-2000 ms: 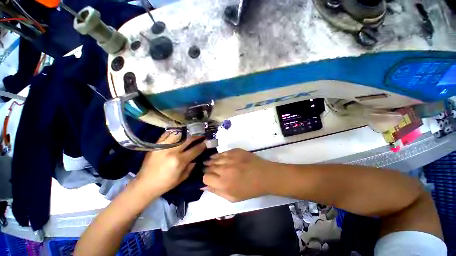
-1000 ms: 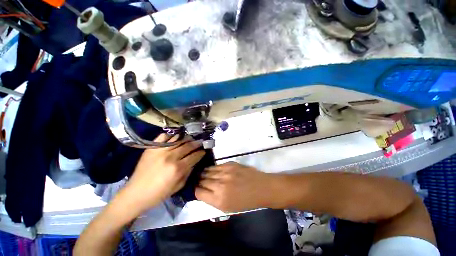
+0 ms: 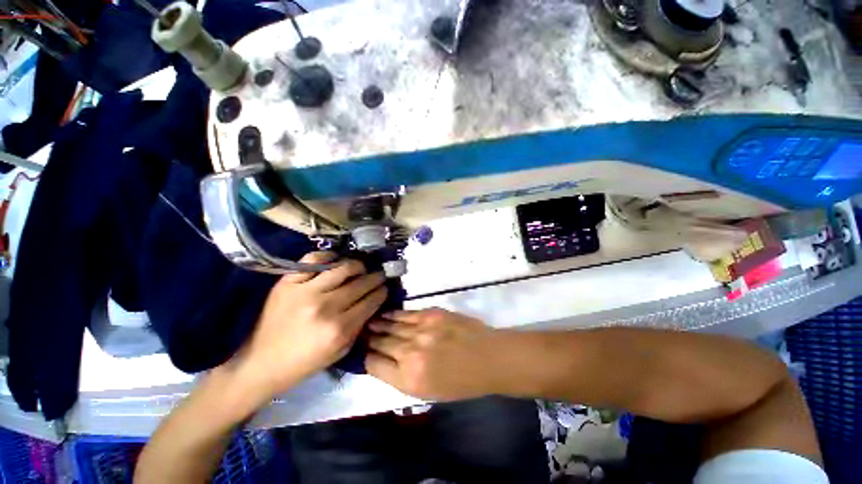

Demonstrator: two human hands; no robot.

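Note:
A navy garment piece [image 3: 203, 293] lies left of the needle area, draped over the table, with part of it under both hands. My left hand [image 3: 317, 317] lies flat on the cloth, fingertips close to the presser foot [image 3: 392, 267] and below the curved metal guard. My right hand [image 3: 425, 354] holds the cloth's near edge with bent fingers, just right of my left hand. The needle itself cannot be made out. The sewing machine [image 3: 529, 95] has a grimy white top and a blue stripe. A pale grey cloth [image 3: 128, 336] shows beneath the navy at the left.
A black device with a lit screen [image 3: 560, 229] lies under the machine arm. A red and gold packet [image 3: 751, 253] and bobbins [image 3: 834, 248] are at the table's right end. The control panel [image 3: 794, 159] is at right. Blue baskets [image 3: 827, 359] stand below the table edge at both sides.
The navy cloth under the hands has moved up toward the foot, and less shows below them. The grey cloth near my left wrist is no longer visible. The hands stay close together.

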